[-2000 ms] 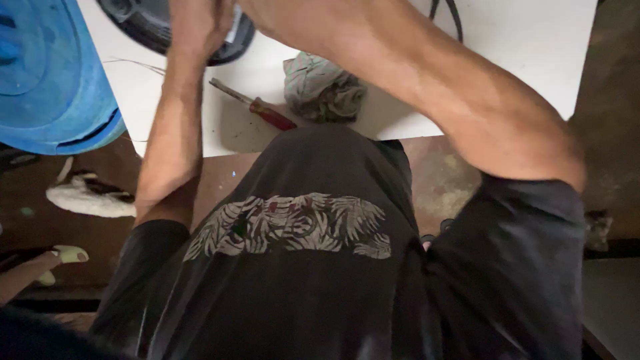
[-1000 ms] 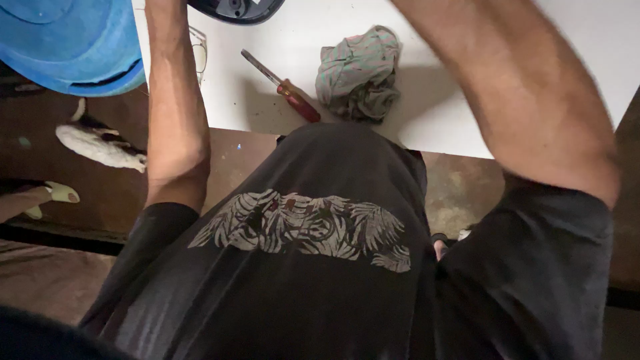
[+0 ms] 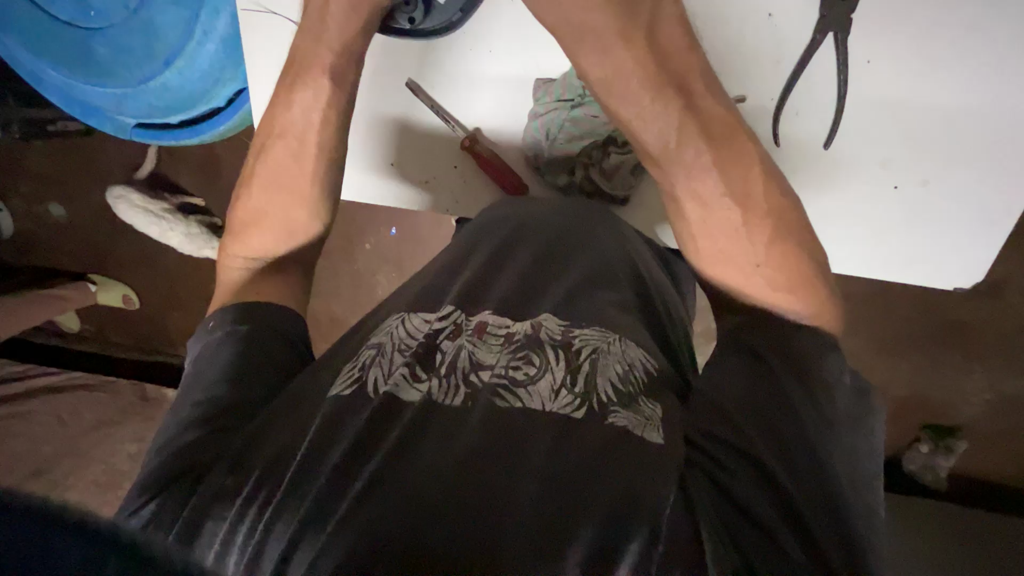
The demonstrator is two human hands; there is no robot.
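Note:
Both my forearms reach up over the white tabletop, and my hands are cut off by the top edge of the view. My left wrist is beside a dark round plastic housing [image 3: 432, 18], which shows only in part; whether the left hand touches it is hidden. A screwdriver with a red handle [image 3: 494, 165] lies between my forearms. To its right a crumpled, stained cloth [image 3: 572, 132] lies partly under my right forearm. Pliers with dark handles [image 3: 836, 68] rest farther right, their jaws cut off by the frame.
The white table [image 3: 904, 208] has its near edge by my body. A blue plastic tub or lid [image 3: 120, 72] stands at the left. On the floor are a white and dark cat [image 3: 160, 220] and another person's foot in a pale sandal [image 3: 114, 293].
My right forearm now passes over the cloth, which it left uncovered one second ago. The pliers have come into view at the right as the view shifted.

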